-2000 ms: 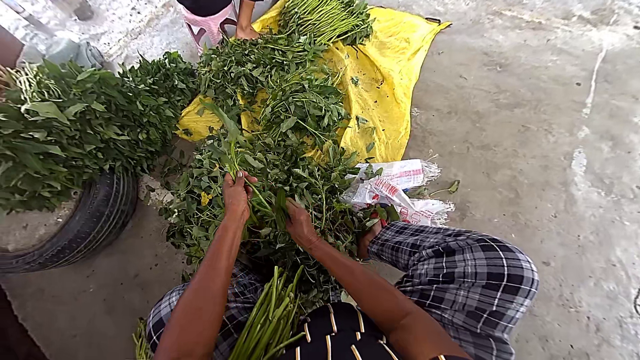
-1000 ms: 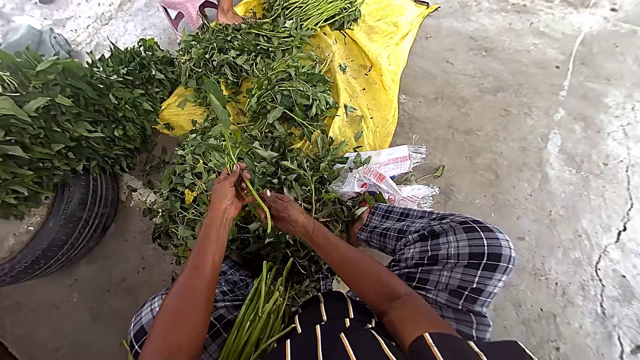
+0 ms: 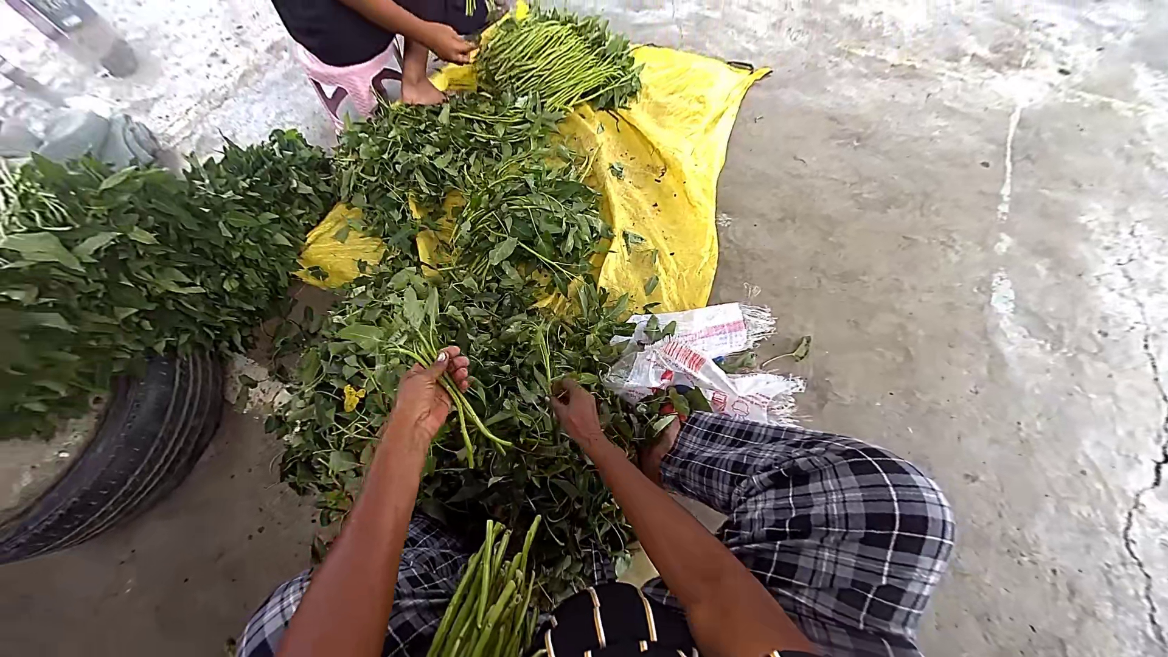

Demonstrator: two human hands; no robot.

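My left hand (image 3: 432, 391) is closed around a few leafy green stems (image 3: 474, 422), whose leaves point up and away from me and whose cut ends hang toward the lower right. To its right, my right hand (image 3: 575, 409) pinches a thin leafy stem (image 3: 546, 351) at the pile; how firmly is hard to see. Both hands are over a large heap of loose leafy greens (image 3: 365, 310). A bundle of thick green stems (image 3: 488, 598) lies at my lap, its stem ends pointing away from me.
A yellow woven sheet (image 3: 680, 173) lies under the heap, with bundled stems (image 3: 557, 59) at its far end. Another person's hand (image 3: 447, 42) is beside them, near a pink plastic stool (image 3: 351, 80). More greens (image 3: 137, 255) rest on a tire (image 3: 173, 438) at left. White woven sacking (image 3: 698, 351) lies by my foot.
My hands have moved apart. One second ago both were at a single stem; now several stems are in my left hand and my right hand is at the heap. More of the other person shows.
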